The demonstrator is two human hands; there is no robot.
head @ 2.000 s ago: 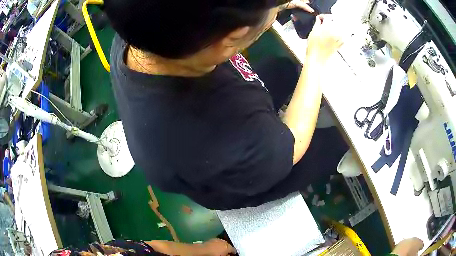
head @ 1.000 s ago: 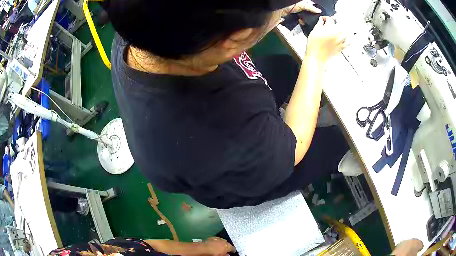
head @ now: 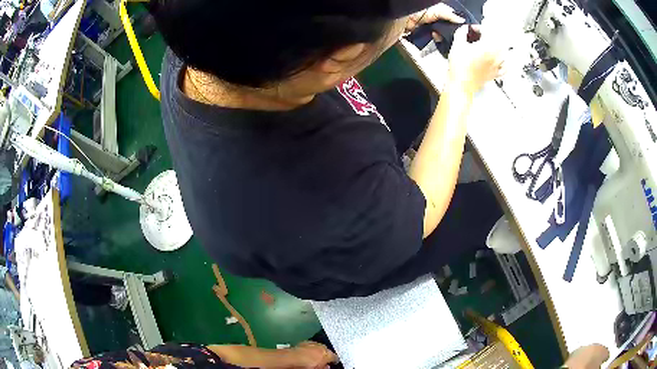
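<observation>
My left hand (head: 315,355) is at the bottom edge, below a floral sleeve, beside the pale seat (head: 392,328); its fingers are unclear. My right hand (head: 587,356) is cut off by the bottom edge at the near end of the white table (head: 504,155); its fingers are hidden. A seated person in a dark shirt (head: 288,194) holds dark cloth (head: 450,27) with both hands at the table's far end. Black-handled scissors (head: 537,169) lie beside dark fabric strips (head: 582,230) and a pale piece (head: 573,126).
The white sewing machine (head: 627,180) runs along the right. A white round-based stand (head: 166,220) is on the green floor at left. Yellow tube frames (head: 140,54) show at upper left and bottom right (head: 508,342). Another table (head: 54,245) lines the left edge.
The seated person's fingers and the dark cloth have shifted slightly, with the near hand turned differently. My hands look nearly unchanged.
</observation>
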